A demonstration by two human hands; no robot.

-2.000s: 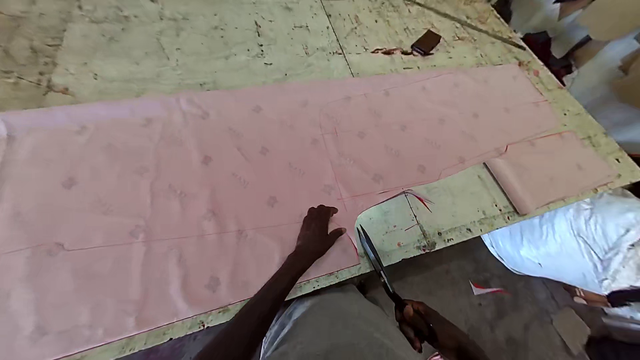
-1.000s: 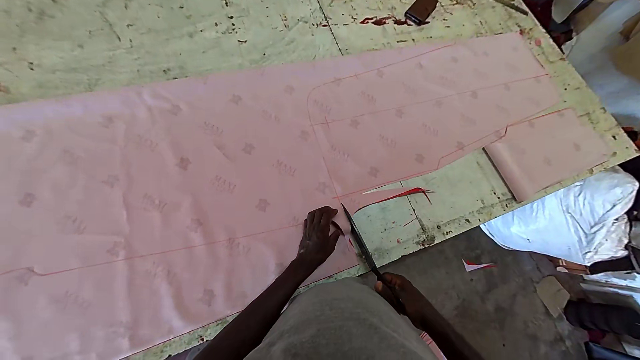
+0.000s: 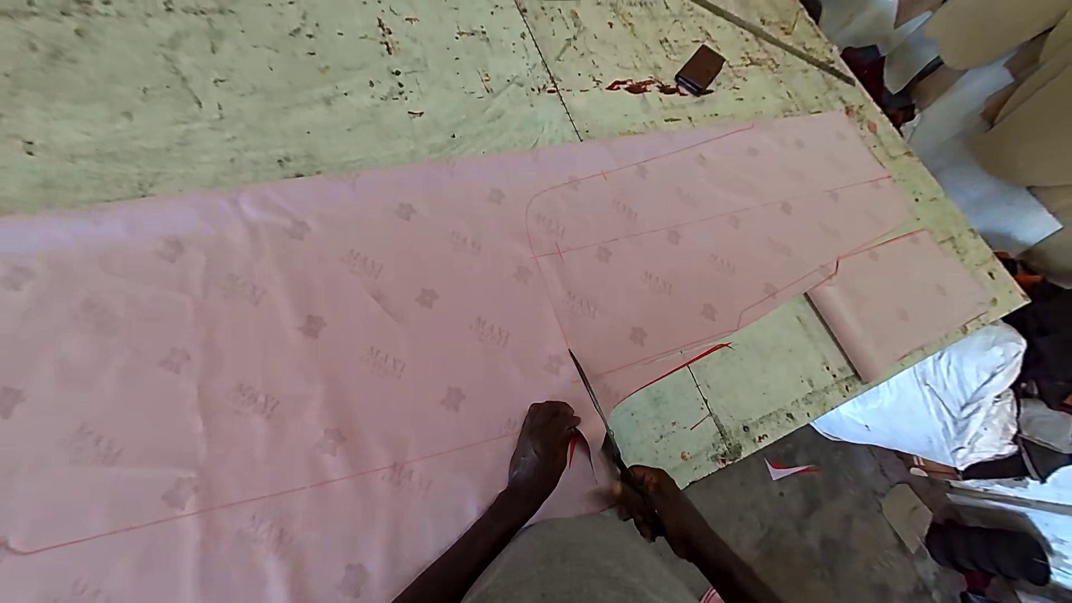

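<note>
Pink printed fabric (image 3: 377,335) with red marked lines lies across a worn wooden table. My right hand (image 3: 657,507) holds the handles of dark metal scissors (image 3: 605,423) at the fabric's near edge; their tips reach up to a red line. Left of the blades, my left hand (image 3: 544,448) rests on the fabric and pinches its cut edge, where a red-edged fold shows between fingers and scissors. A narrow red-edged strip of cut fabric (image 3: 670,371) lies right of the blades. Farther right is a folded flap of the pink fabric (image 3: 904,301).
The tabletop (image 3: 251,92) bears stains and dark seams. A small dark brown block (image 3: 700,70) sits beyond the fabric. A long thin strip (image 3: 775,40) lies near the far right edge. White sacking (image 3: 938,402) and a fabric scrap (image 3: 789,471) are beyond the table's near edge.
The scissors have moved from the near edge farther into the fabric, along a red line. My left hand, flat on the fabric before, now grips its cut edge.
</note>
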